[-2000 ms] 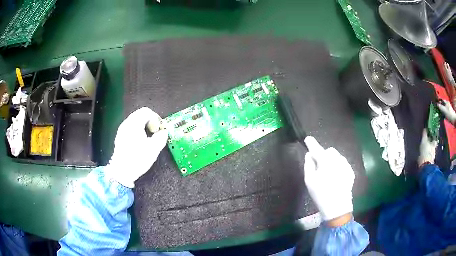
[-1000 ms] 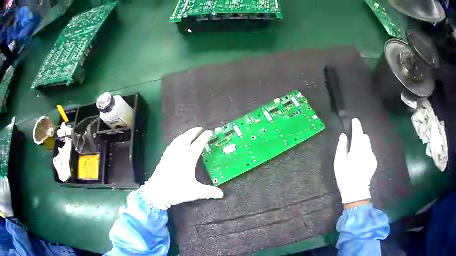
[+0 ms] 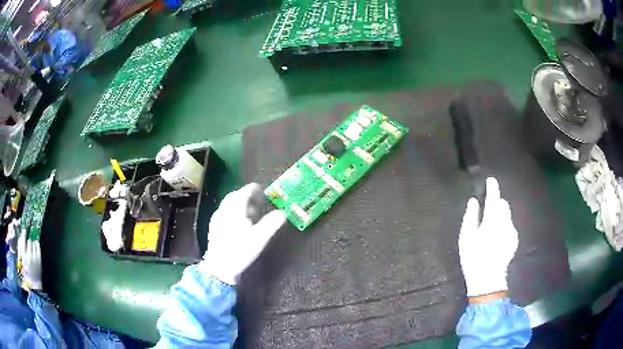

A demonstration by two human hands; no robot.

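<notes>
The green circuit board (image 3: 335, 167) is over the dark foam mat (image 3: 355, 272), slanting up to the right. Its face with white connectors and a black square chip shows. My left hand (image 3: 240, 232), in a white glove, grips the board's lower left end between thumb and fingers. My right hand (image 3: 488, 242), also gloved, holds the black anti-static brush (image 3: 465, 136) by its handle on the right part of the mat, apart from the board. The brush head points away from me.
A divided tray (image 3: 183, 228) with a white bottle (image 3: 179, 168) and yellow sponge (image 3: 145, 236) is left. A small pot (image 3: 92, 189) is beside it. Large board panels (image 3: 335, 26) are at the back. A metal can (image 3: 568, 102) and white cloth (image 3: 601, 194) are right. Another person's gloved hand (image 3: 31, 264) is far left.
The board has been turned over, from its flatter face to the connector face, and stands at a steeper slant. The brush has moved away from the board's right end. The view has shifted.
</notes>
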